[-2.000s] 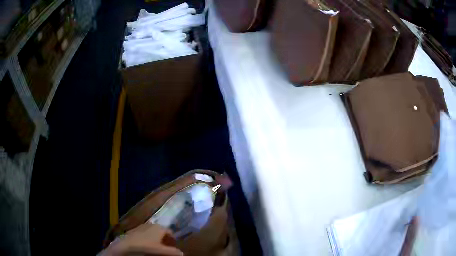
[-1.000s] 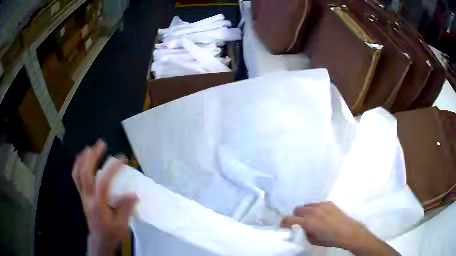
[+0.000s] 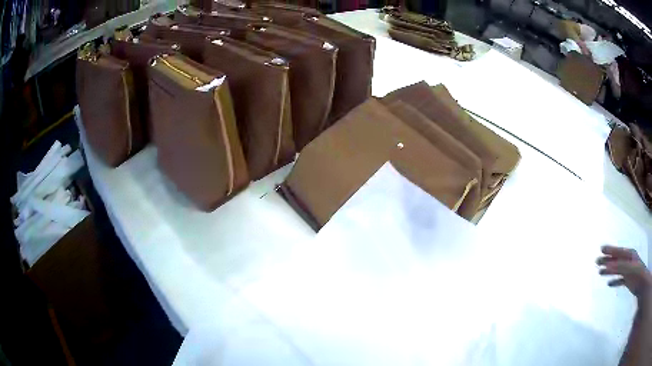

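Note:
A large white paper sheet point(image 3: 400, 264) lies in front of me over the white table; it is overexposed and its lower edges are hard to tell. Its upper corner overlaps a flat pile of brown unstuffed bags point(image 3: 386, 143), with a small metal dot on the top one. My right hand point(image 3: 623, 269) is at the far right edge, fingers apart, with nothing visible in it. My left hand is not in view.
Filled brown bags point(image 3: 189, 136) stand upright at the table's left. A carton point(image 3: 68, 268) of white paper rolls point(image 3: 50, 196) is beyond the left edge. Flat brown pieces point(image 3: 422, 34) and a small white stack point(image 3: 506, 46) lie at the back. Another person handles a brown bag point(image 3: 580, 75) at upper right.
The view has swung right toward the table. The crumpled white paper held between both hands now shows as a sheet on the table. My right hand has let go; my left hand has left view.

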